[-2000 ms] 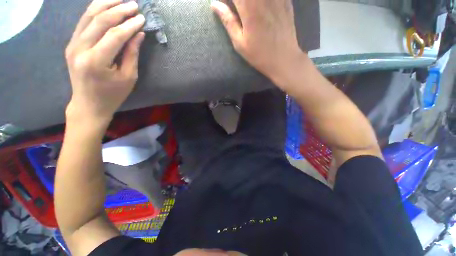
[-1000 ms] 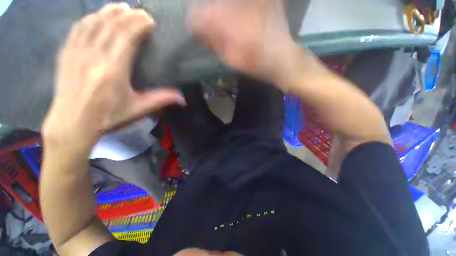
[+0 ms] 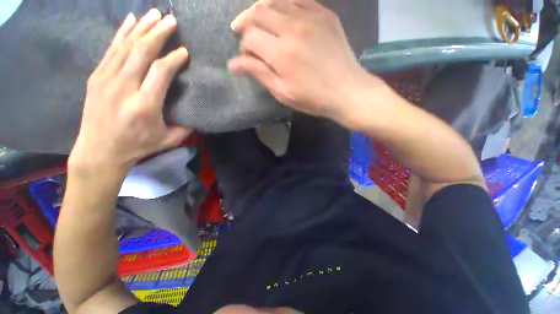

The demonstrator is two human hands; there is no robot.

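A large dark grey garment panel (image 3: pixel 209 98) lies over the table and hangs over its front edge. My left hand (image 3: pixel 132 92) rests on the panel's left part, fingers spread, thumb low near the front edge. My right hand (image 3: pixel 295 55) is on the panel right of centre, fingers bent, with thumb and fingertips at the cloth. Whether it pinches the cloth cannot be told. The small grey piece seen earlier at the left fingertips is not visible now. No needle or presser foot is in view.
Scissors with orange-yellow handles (image 3: pixel 507 24) lie at the right end of the pale table (image 3: pixel 430 21). A light-blue holder (image 3: pixel 532 91) hangs beside it. A blue basket (image 3: pixel 513 184) stands lower right. A red basket (image 3: pixel 21 214) and a white piece (image 3: pixel 158 175) are below the table at left.
The panel's front edge has shifted and now bulges rounded between my hands. Both hands moved over the cloth; my left hand's fingers spread and the small grey piece left view.
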